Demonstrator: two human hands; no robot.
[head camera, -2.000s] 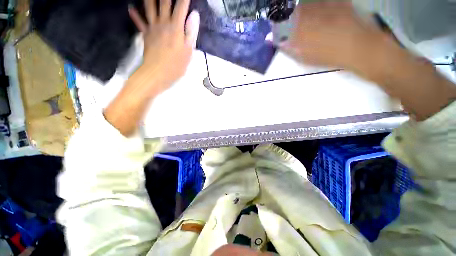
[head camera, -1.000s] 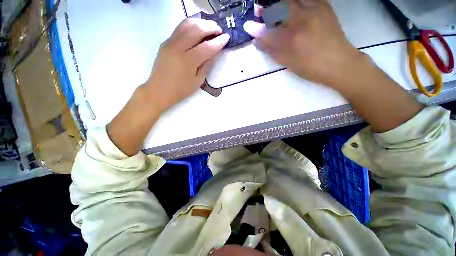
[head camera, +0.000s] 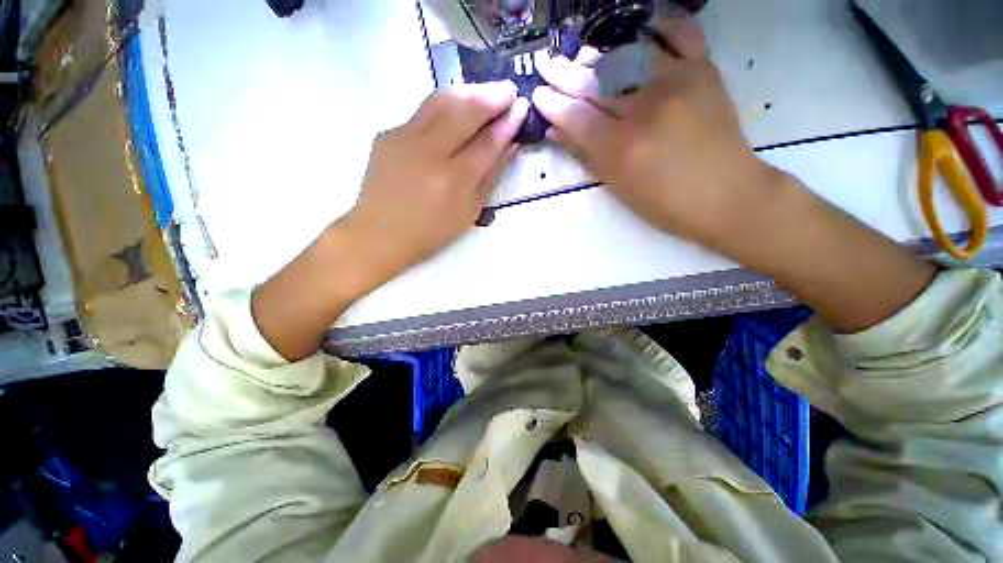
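Note:
A small dark blue-black piece (head camera: 532, 123) lies at the needle area of the sewing machine (head camera: 508, 24), at the top centre. My left hand (head camera: 438, 165) pinches its left side between thumb and fingers. My right hand (head camera: 649, 143) pinches its right side, the fingertips of both hands almost touching. A small dark tool (head camera: 667, 44) shows partly at my right hand; most of it is hidden. The presser foot (head camera: 522, 64) is just above my fingertips. Much of the piece is covered by my fingers.
Fabric shears (head camera: 933, 121) with orange-yellow and red handles lie on the white table (head camera: 616, 247) at the right. A measuring tape strip (head camera: 572, 317) runs along the front edge. Blue crates (head camera: 761, 412) stand beside the knees. Brown cardboard (head camera: 105, 209) is at the left.
The large dark cloth at upper left has gone from view. The small piece is now bunched between both hands' fingertips. Since one second ago, both hands have moved slightly lower in view.

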